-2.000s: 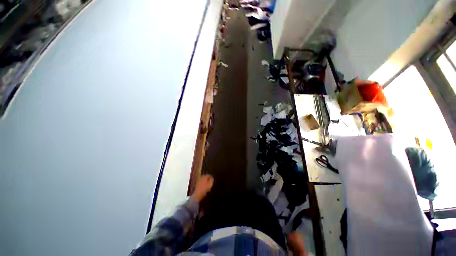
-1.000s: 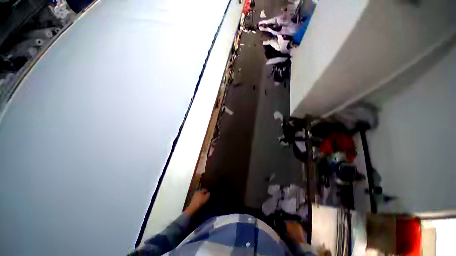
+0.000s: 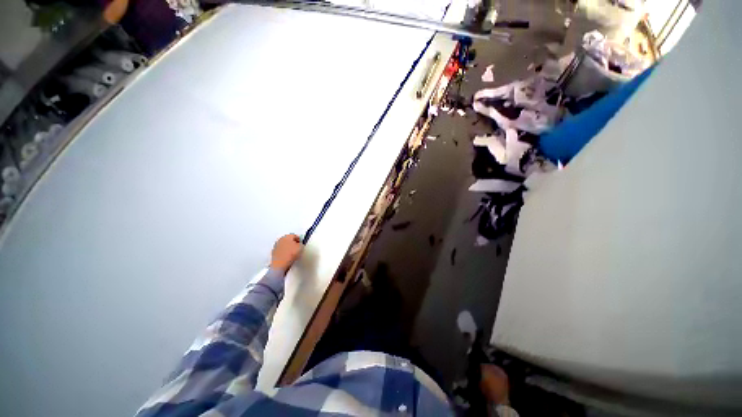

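Note:
A large smooth pale-grey sheet (image 3: 187, 179) covers the long cutting table, with a thin dark stack edge (image 3: 350, 169) along its right side. My left hand (image 3: 286, 252) is at this edge with its fingers curled. Whether it pinches the sheet or only rests there cannot be told. My right hand (image 3: 493, 383) hangs low over the aisle at the bottom of the picture, small and dim; its fingers cannot be made out.
A silvery rail (image 3: 390, 18) crosses the table's far end. A brownish metal bar (image 3: 428, 75) lies on the white table margin (image 3: 321, 265). Scraps (image 3: 508, 151) and a blue thing (image 3: 590, 122) lie right of the aisle. A pale wall (image 3: 626, 244) stands at right. Rolls (image 3: 108, 77) are beyond the table.
The view has moved forward along the table; the rail and metal bar have come into view and the side bench has left it. My left hand has moved from beside the table onto the sheet's edge.

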